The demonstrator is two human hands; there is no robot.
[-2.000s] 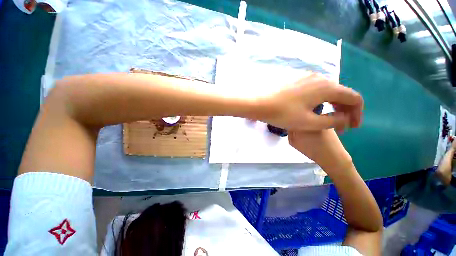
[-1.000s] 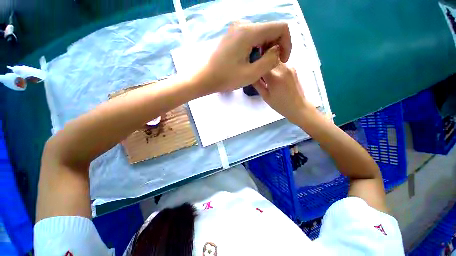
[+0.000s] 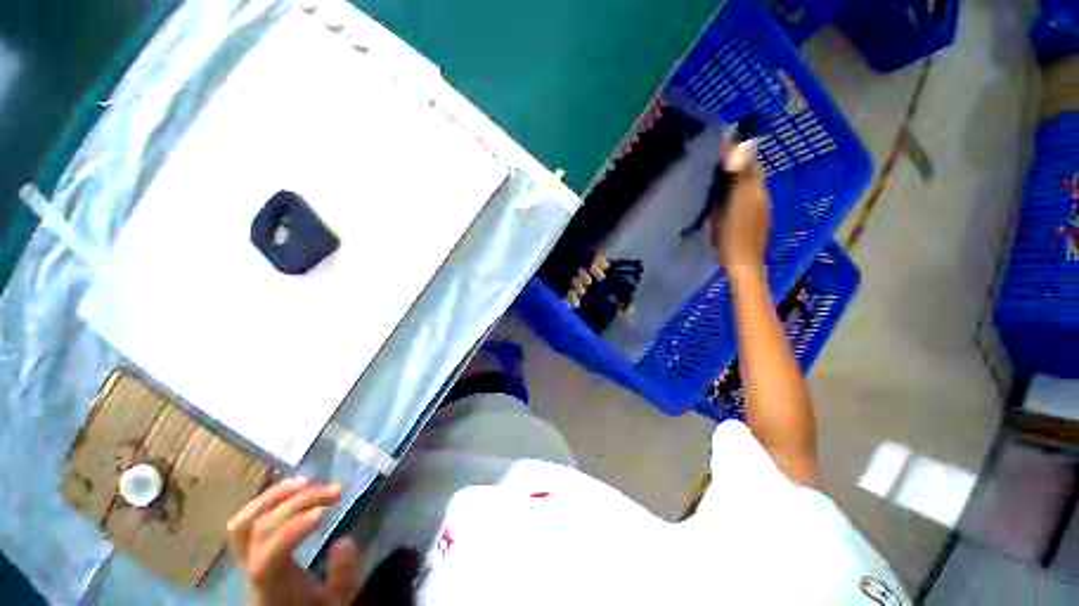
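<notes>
My right hand (image 3: 743, 225) is over the blue perforated crate (image 3: 663, 385) at the right and holds a dark toy figure (image 3: 716, 195) with black prongs hanging down; the fingers hide part of it. My left hand (image 3: 284, 533) is at the lower left, fingers apart and empty, by the edge of the cardboard pad (image 3: 207, 468). The black holding block (image 3: 310, 243) with its hollow sits on the white board (image 3: 379, 201). A small white round dish (image 3: 141, 485) stands on the stained pad.
More black-and-beige figures (image 3: 606, 290) lie along the crate's near side, on a pale liner sheet (image 3: 663, 272). Another blue crate (image 3: 842, 278) is beneath it. The green tabletop (image 3: 544, 71) edge runs beside the crate. Further blue crates stand on the floor at right.
The view has turned toward the crate. My hands, together over the board before, are now apart: the right has moved over the crate with the figure, the left to the pad's edge.
</notes>
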